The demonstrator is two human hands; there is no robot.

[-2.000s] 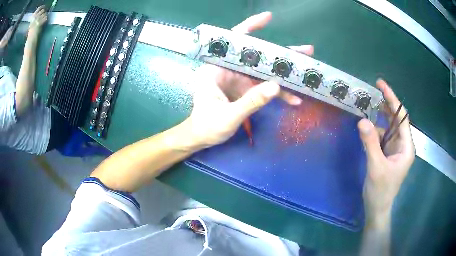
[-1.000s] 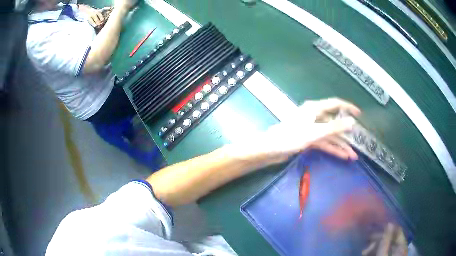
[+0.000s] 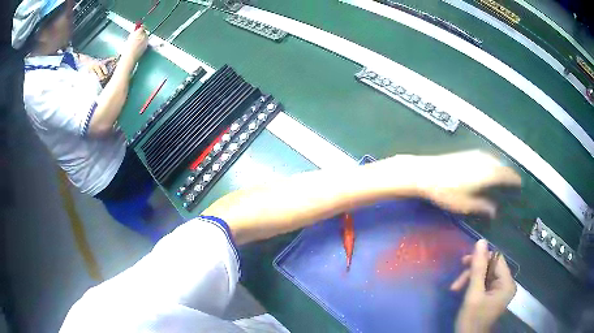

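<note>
My left hand (image 3: 472, 185) is blurred and stretched to the right above the far edge of the blue tray (image 3: 312, 291). Its fingers are apart and no bar shows in it. My right hand (image 3: 485, 286) is over the tray's right side, with thin dark tweezers (image 3: 493, 261) between its fingers, mostly hidden. A grey component bar (image 3: 553, 242) with round parts lies on the green surface right of my hands. A red pointed tool (image 3: 349, 239) lies in the tray, left of scattered orange-red scraps (image 3: 413, 252).
Stacked black fixture bars (image 3: 195, 120) and bars with silver round parts (image 3: 231, 153) lie at left. Another loaded bar (image 3: 410, 99) lies beyond the tray, and one more (image 3: 255, 27) farther back. Pale rails cross the bench. A person in white (image 3: 62, 130) works at upper left.
The view has swung. My left hand held a grey bar before; now it is off the bar and farther right. My right hand has come more into view.
</note>
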